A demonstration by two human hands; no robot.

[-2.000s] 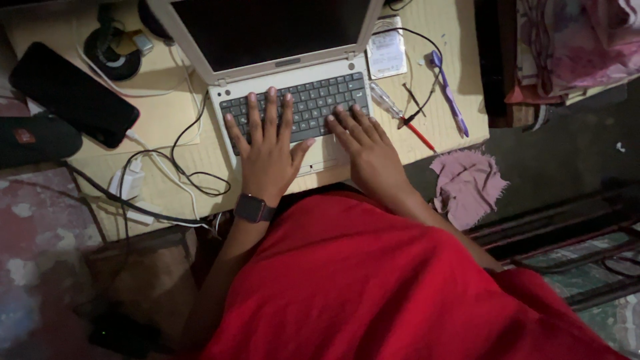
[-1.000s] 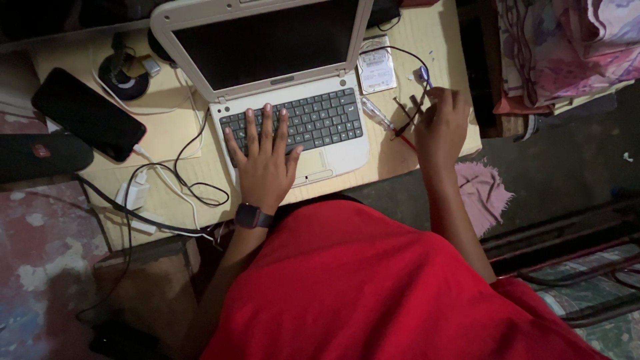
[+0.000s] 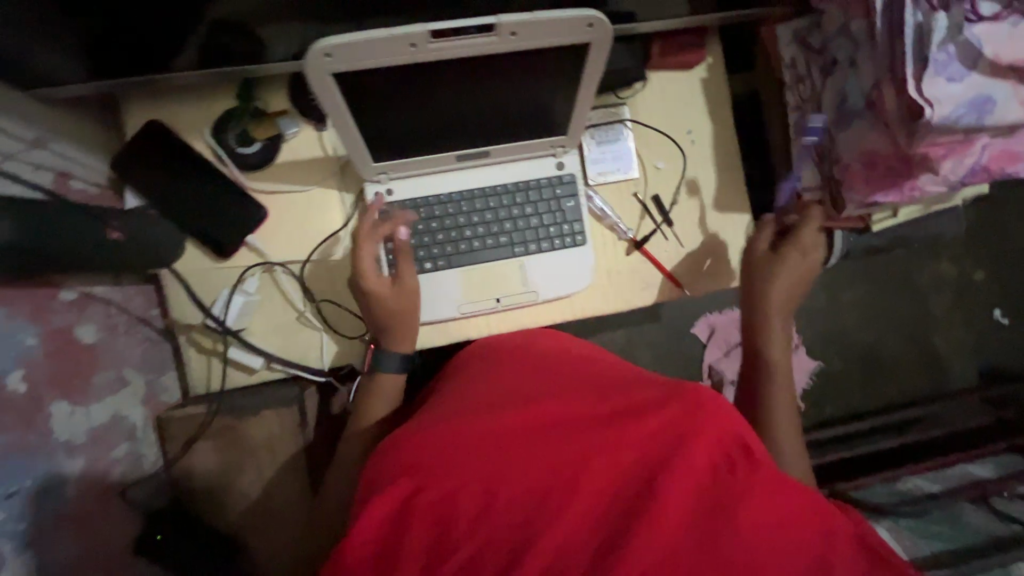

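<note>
A small white laptop (image 3: 552, 276) stands unfolded on a light wooden table, its screen dark. My left hand (image 3: 386, 272) is at the left edge of the laptop's keyboard (image 3: 488, 224), fingers bent and apart; whether they touch it I cannot tell. Past the table's right edge, my right hand (image 3: 782, 256) grips a blurred purple toothbrush-like tool (image 3: 792, 180), which points away from me. Between the laptop and that hand lie a clear-handled screwdriver (image 3: 610, 214), a red probe (image 3: 662, 268) and a small black-handled tool (image 3: 662, 210). A labelled hard drive (image 3: 610, 152) rests beside the screen hinge.
A black smartphone (image 3: 188, 188) and a dark cylindrical speaker (image 3: 88, 236) are at the left. Cables and a white plug (image 3: 234, 304) lie at the table's front left. A dark round spool (image 3: 246, 140) sits behind. A pink cloth (image 3: 724, 344) is beyond the front right edge.
My right hand has left the keyboard, reached the purple tool on the table and carried it right, past the edge. My left hand's fingers, earlier spread on the keys, are now bent at its left edge.
</note>
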